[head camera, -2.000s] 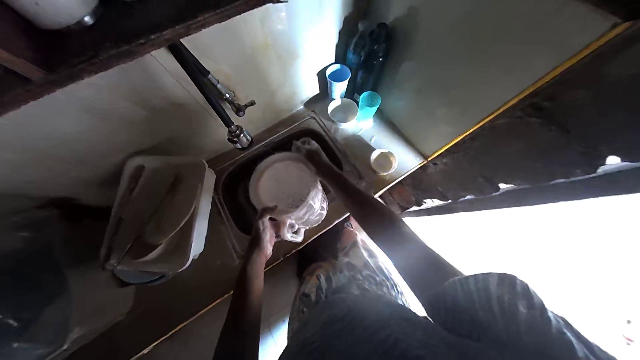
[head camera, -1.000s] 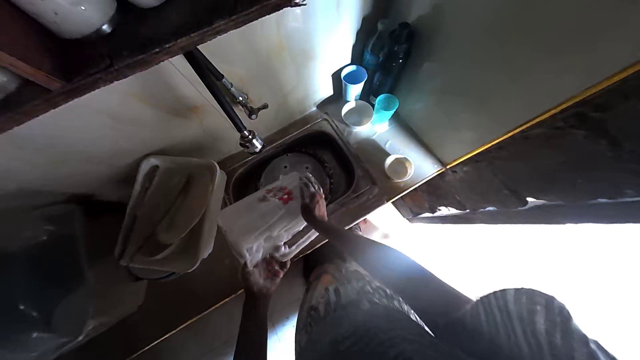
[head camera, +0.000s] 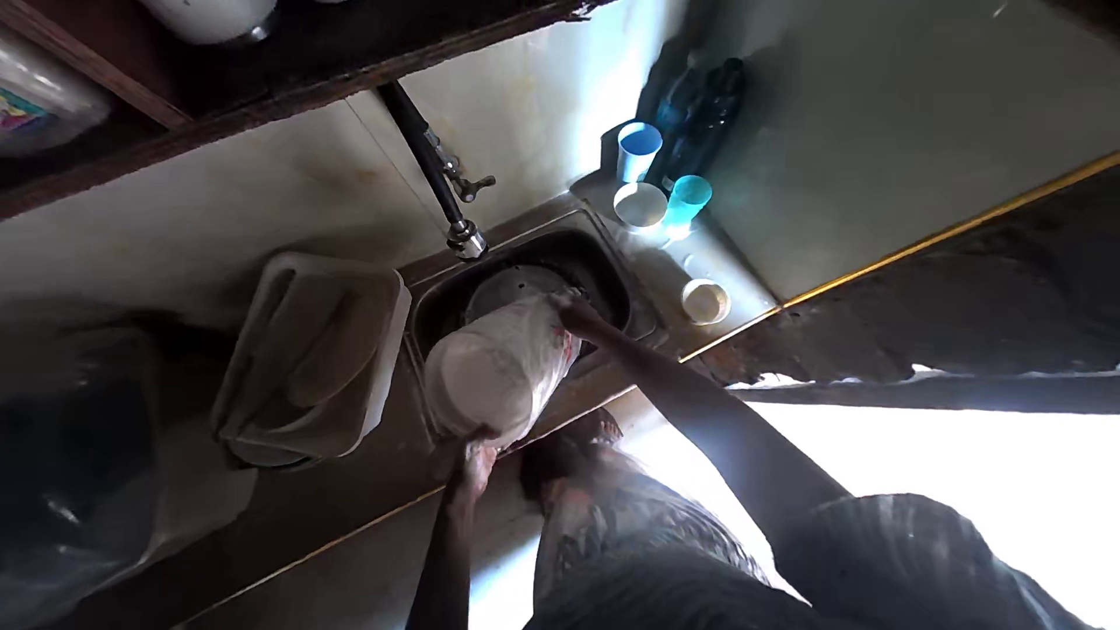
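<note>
A white, round plastic container (head camera: 516, 363) with reddish print lies tilted on its side over the near left part of the sink (head camera: 617, 254). One flat round end faces up toward me. My left hand (head camera: 479, 459) grips its lower edge near the counter's front. At the far right end, my right hand (head camera: 575, 313) holds the container, with the fingertips partly hidden. Beneath it in the basin sits a round, greyish item (head camera: 516, 284), partly covered by the container. The tap's metal spout (head camera: 466, 239) hangs over the sink's back left rim.
Left of the sink stands a white plastic tub (head camera: 385, 350) with dishes inside. Blue (head camera: 639, 149) and turquoise (head camera: 689, 199) cups, a white bowl (head camera: 640, 206), a small cup (head camera: 705, 302) and dark bottles (head camera: 713, 105) stand to the right. A wooden shelf (head camera: 350, 74) juts out above.
The container has turned in my hands: its side with the red print faced up a second ago, and now a round end does. Both hands still hold it.
</note>
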